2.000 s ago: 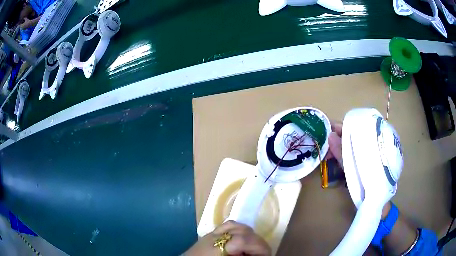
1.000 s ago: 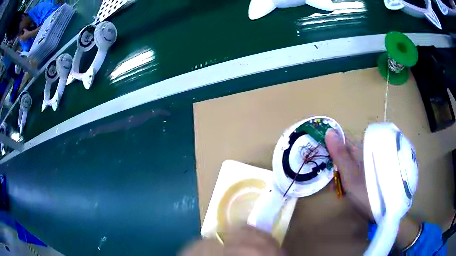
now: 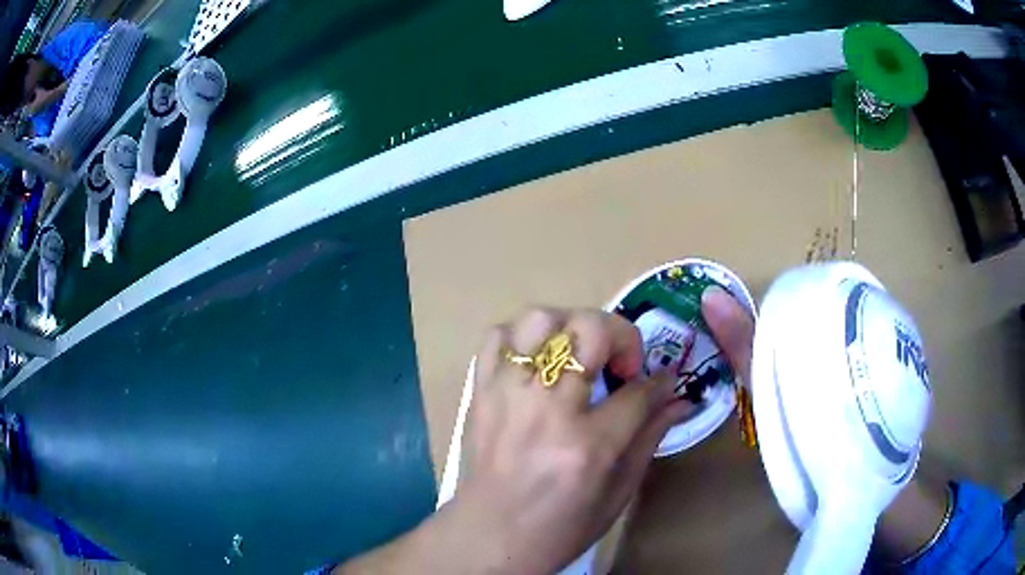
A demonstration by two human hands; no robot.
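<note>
The white headphones lie over the cardboard, with one open ear cup (image 3: 680,441) facing up. Inside it are a green circuit board (image 3: 674,301), a black ring part and thin red and black lead wires (image 3: 688,357). My left hand (image 3: 562,432), with a gold ring, reaches into the cup, its fingertips pinched together at the wires and partly hidden. My right hand (image 3: 728,326) holds the cup's right side, thumb on the rim; the other, closed ear cup (image 3: 832,393) hides most of it. A yellow-orange taped end of the battery (image 3: 746,416) shows beside the cup.
The cream fixture (image 3: 459,432) is mostly hidden under my left hand on the cardboard sheet (image 3: 517,247). A green solder spool (image 3: 885,67) and a black holder (image 3: 978,169) stand at the back right. Headphones (image 3: 186,124) lie beyond the pale rail; a person sits far left.
My left hand has moved from the headband up into the open cup. The right thumb has come over the cup's rim. The view has shifted, and the fixture is now mostly covered.
</note>
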